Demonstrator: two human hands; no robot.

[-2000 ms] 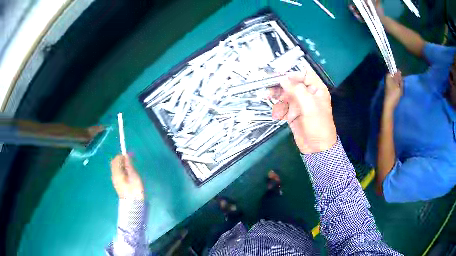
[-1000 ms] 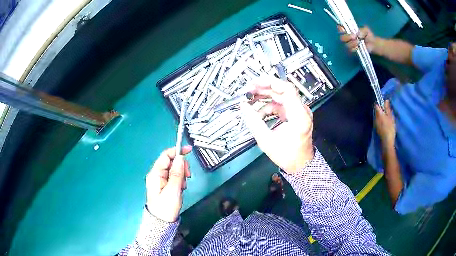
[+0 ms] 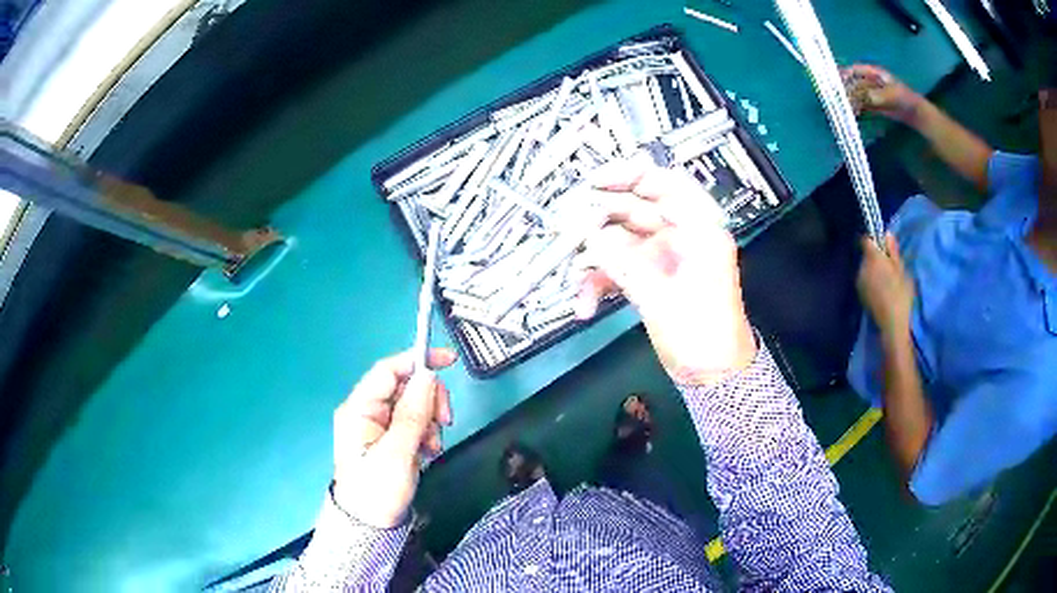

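Observation:
My left hand [image 3: 388, 434] grips a short silvery tube [image 3: 428, 304] near its lower end; the tube points up, in front of the tray's left edge. A black tray [image 3: 469, 357] holds a jumbled heap of short tubes [image 3: 510, 174]. My right hand [image 3: 666, 266] is over the right part of the tray, its fingers bent. Glare blurs its fingertips against the heap, so I cannot tell whether it holds a tube.
A person in blue [image 3: 974, 348] at the right holds a bundle of long thin tubes [image 3: 844, 122]. Small whitish bits [image 3: 751, 114] lie beyond the tray on the green bench [image 3: 313, 382]. A brown post [image 3: 139, 209] stands at the left. Loose thin tubes lie at the top right.
My left hand has brought its tube from the left to the tray's edge. My right hand has moved lower over the tray. The person's far hand has come off the bundle.

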